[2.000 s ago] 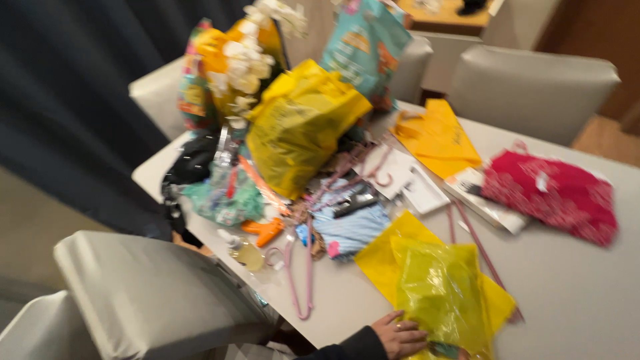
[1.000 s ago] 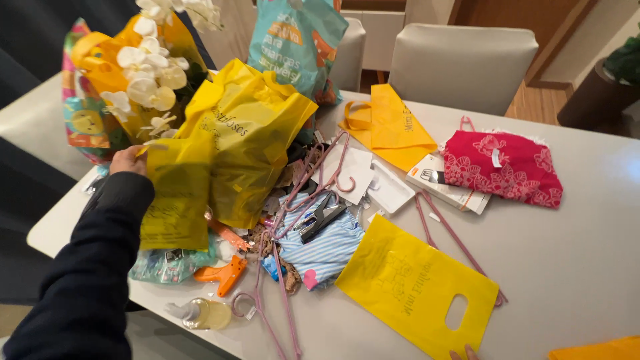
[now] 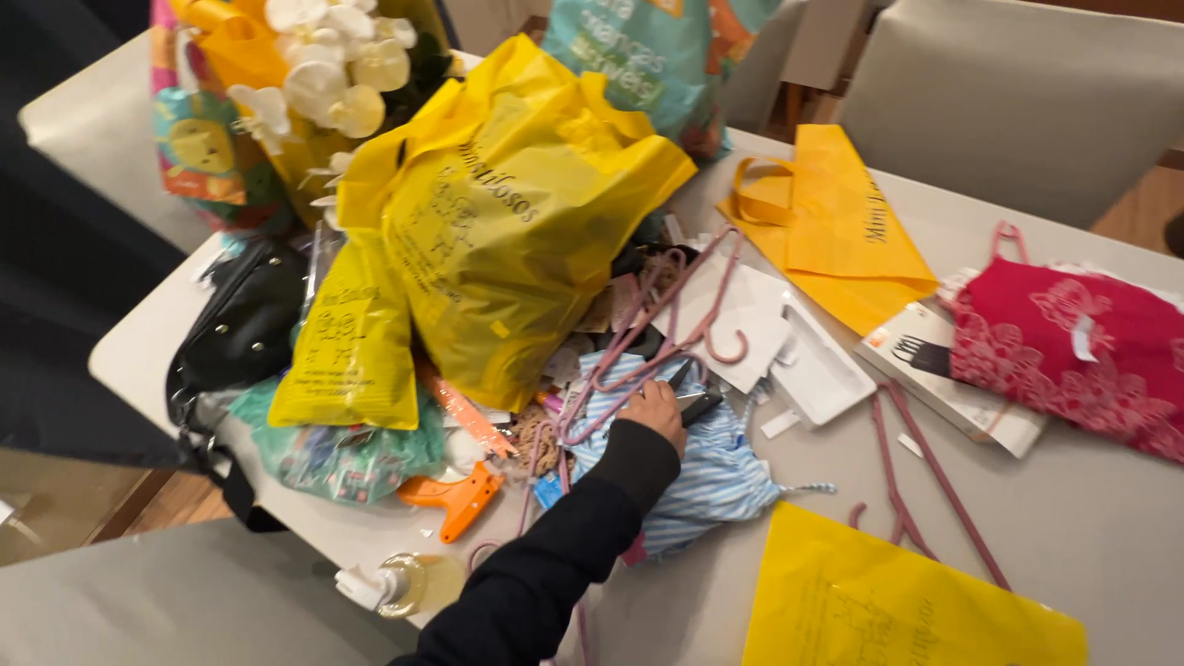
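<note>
My left hand reaches in over the table, its fingers curled against scissors with black handles. Whether the fingers grip them is hard to see. The scissors lie on a blue-and-white striped garment, beside mauve plastic hangers. My right hand is not in view. A small filled yellow plastic bag leans on a large yellow bag. A flat yellow bag lies at the lower right.
Around them are an orange tagging gun, a pump bottle, a black handbag, a white tray, an orange bag, a red garment and white flowers. Grey chairs flank the table.
My left hand has let go of the small yellow bag, now standing by the large one, and moved right to the scissors. My right hand has left the view.
</note>
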